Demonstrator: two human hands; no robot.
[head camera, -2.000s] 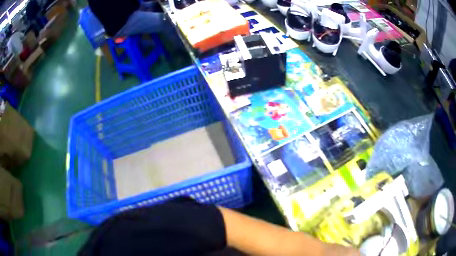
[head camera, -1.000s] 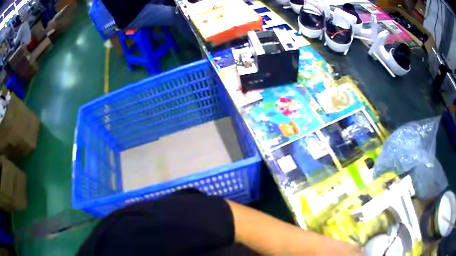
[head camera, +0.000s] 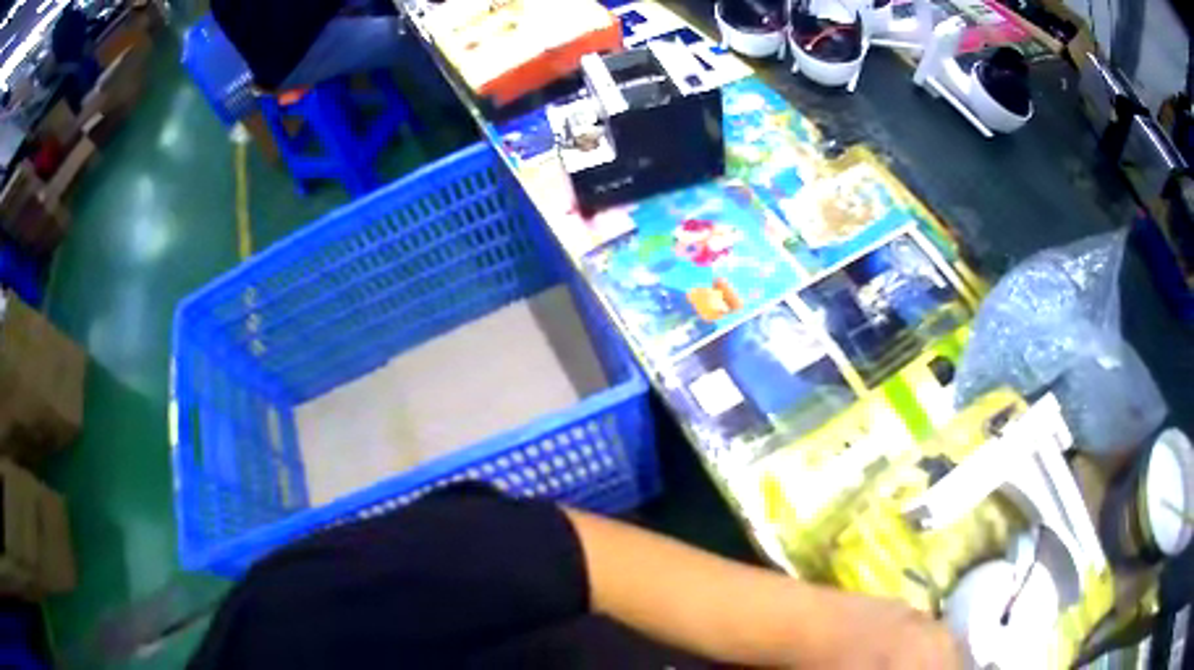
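A white housing lies on the yellow padded cushion at the lower right. Its open frame points up and left. A round white part with a dark strand at its centre sits at its near end. My left hand reaches in from the left to the round part's edge, at the bottom of the picture; its fingers are blurred and partly cut off, so its grip cannot be told. My right hand is not in view.
A blue crate stands left of the bench. A black parts box, an orange-sided box, a clear plastic bag and a round tin are on the bench. White assemblies stand behind. A seated person is at upper left.
The view has shifted, so the bench items sit higher in the picture. More of the round white part and of my left hand now shows.
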